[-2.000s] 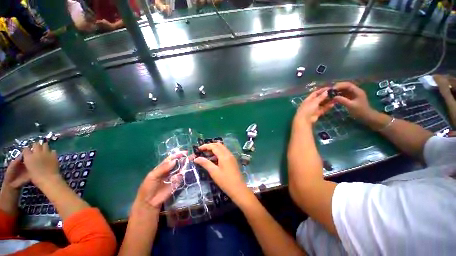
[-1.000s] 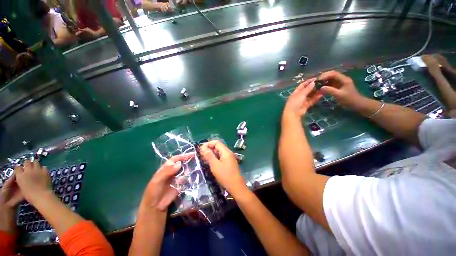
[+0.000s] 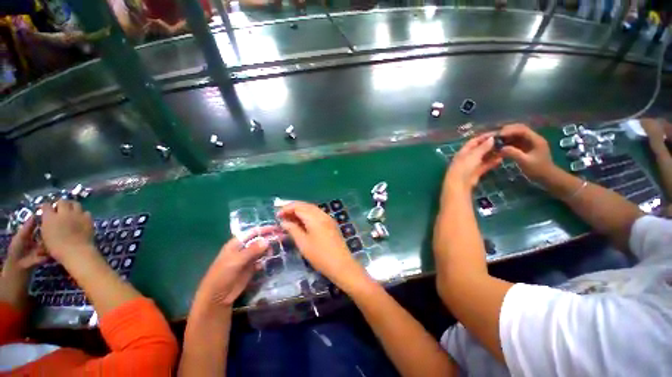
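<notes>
A clear blister tray [image 3: 247,213] with pale cell outlines lies in front of me at the bench edge. Black square modules [image 3: 337,205] fill cells on its right side. My left hand [image 3: 237,266] is at the tray's middle, with thumb and fingers closed on the clear plastic. My right hand [image 3: 315,234] is just right of it, palm down over the modules. Its fingertips are bent together at the tray's upper middle, and blur and glare hide what is between them. Silvery frames [image 3: 378,213] lie in a short column right of the tray.
A dark conveyor belt [image 3: 331,103] beyond the green bench [image 3: 184,193] carries scattered small parts. A green post [image 3: 151,99] stands at front left. A worker in orange sleeves [image 3: 136,335] is at left with a filled tray. A worker in white [image 3: 582,331] is close at right.
The clear sheet, raised and creased in my hands before, now lies flatter, showing more black modules at right. My fingertips have shifted slightly. The small belt parts have changed position relative to the post.
</notes>
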